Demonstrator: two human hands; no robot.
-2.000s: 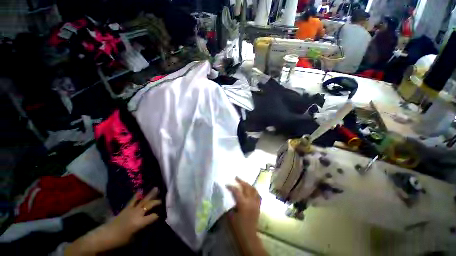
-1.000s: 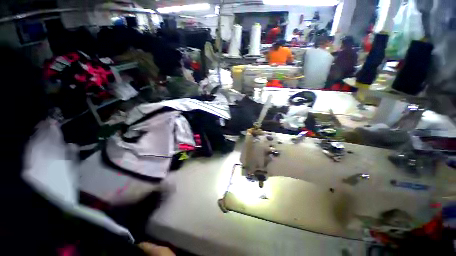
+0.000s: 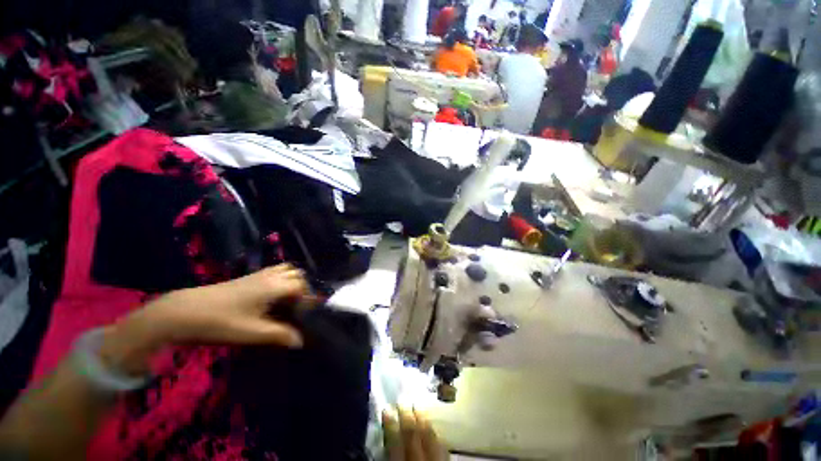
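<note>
A black garment piece with splattered hot-pink print (image 3: 180, 396) lies spread on the left of the table, up to the needle area of the cream sewing machine (image 3: 540, 315). My left hand (image 3: 243, 311) is over it, with thumb and fingers closed on a black part of the fabric. My right hand (image 3: 412, 437) shows only as fingertips at the bottom edge, just below the lit needle area; whether it holds anything cannot be told. The presser foot is hard to make out in the bright light.
Black cloth (image 3: 405, 185) and white striped pieces (image 3: 288, 158) are heaped behind. A red thread spool (image 3: 525, 230) lies behind the machine head. Black thread cones (image 3: 752, 108) stand at the back right. People (image 3: 520, 85) sit in the background. A pink and black pile (image 3: 54, 81) is at far left.
The pale wrong side in front is gone from view and the pink and black printed side now lies there. My left hand has come onto it; my right fingertips are by the needle. The view has shifted.
</note>
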